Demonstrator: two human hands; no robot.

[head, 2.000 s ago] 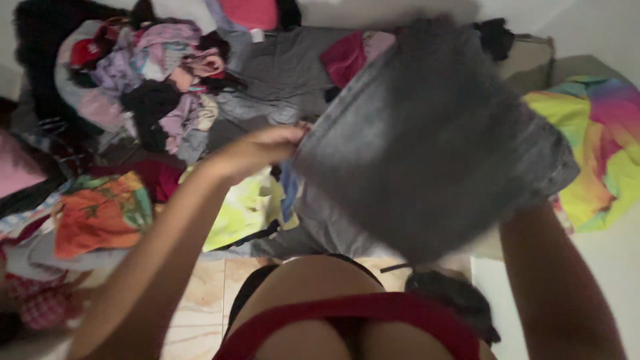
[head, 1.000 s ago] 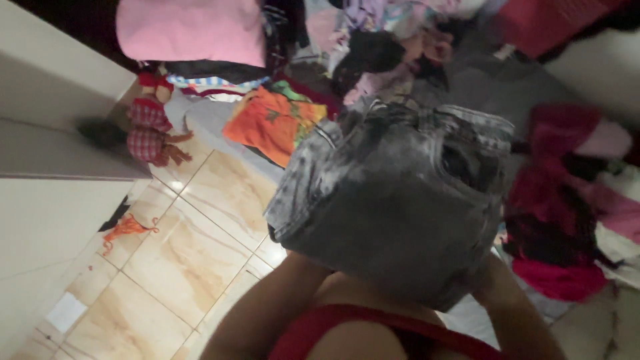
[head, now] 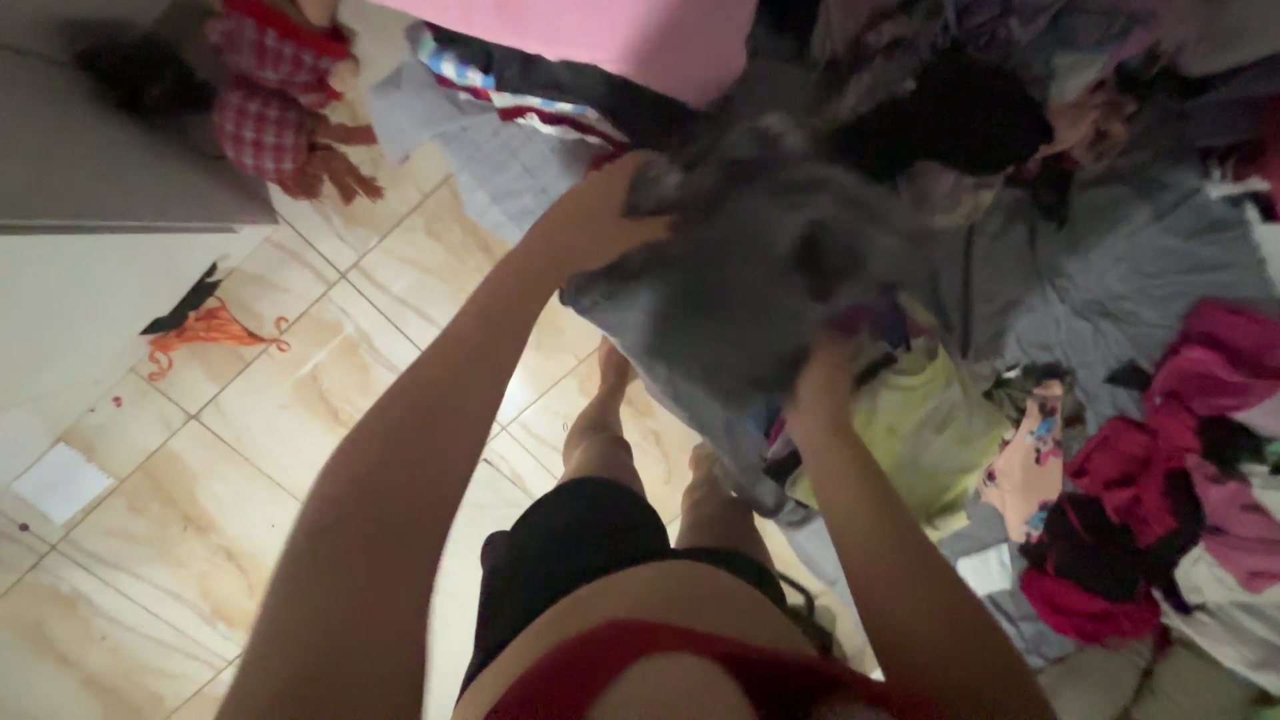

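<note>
A folded dark grey denim garment (head: 730, 270), blurred by motion, lies between my hands over the edge of the clothes-covered bed. My left hand (head: 605, 215) is at its left side, thumb apart from the fingers and touching the cloth; whether it grips is not clear. At the garment's lower right edge is my right hand (head: 825, 390), blurred, its fingers partly hidden. A pale yellow-green garment (head: 925, 430) lies just right of my right hand. Above the denim are a black garment (head: 945, 115) and a folded pink cloth (head: 620, 40) on a stack of clothes.
Crimson and pink clothes (head: 1130, 470) lie in a heap at the right. A doll in red checked cloth (head: 265, 135) is at the upper left, beside a white furniture panel (head: 80, 320). An orange stringy item (head: 215, 330) and a white paper (head: 62, 483) lie on the tiled floor.
The denim garment, held up in front of my body a second ago, is now lower and farther forward, over the bedding. My hands have moved forward with it. The view has shifted.
</note>
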